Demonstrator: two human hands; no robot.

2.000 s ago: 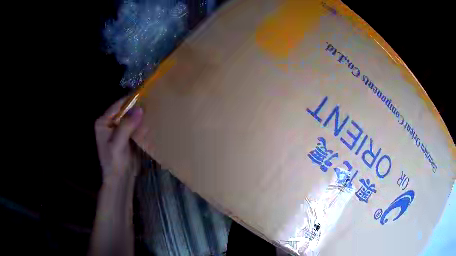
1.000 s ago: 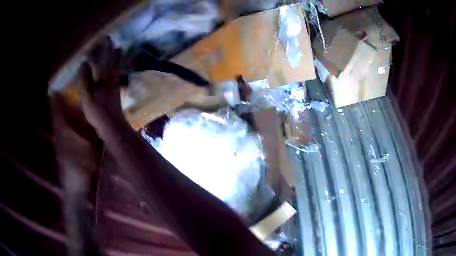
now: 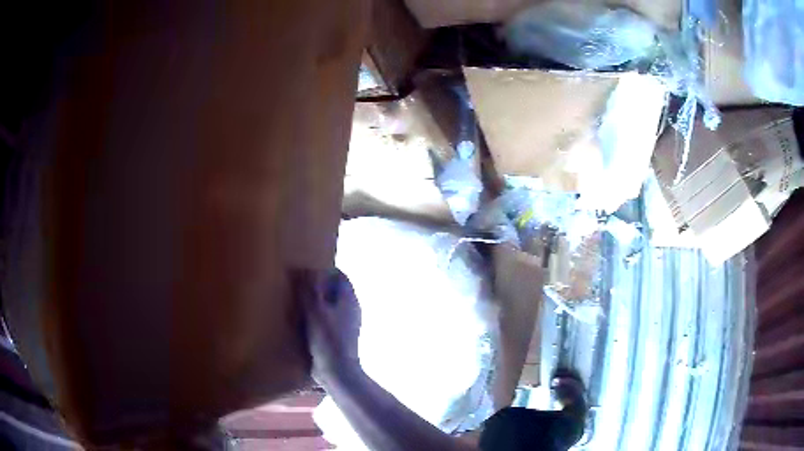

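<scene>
A large brown cardboard box [image 3: 194, 211], dark and blurred, fills the left of the view. My right hand [image 3: 333, 308] is at its lower right edge, with the fingers against the cardboard and the forearm coming from the bottom. My left hand cannot be made out; the box's far side and underside are dark or hidden. A big bundle of crumpled clear plastic film [image 3: 414, 326], glaring white, lies just right of my right hand.
Cardboard [image 3: 547, 123] with film lies at the top centre. An open, crumpled carton [image 3: 723, 181] lies at the right on the ribbed metal truck bed [image 3: 670, 352]. A dark red ribbed side panel [image 3: 780, 352] borders it. Dark clothing [image 3: 529, 430] shows at the bottom.
The large box now covers the left side, where arms showed a second ago. My right hand is now against its edge. The view has shifted over the cartons and film.
</scene>
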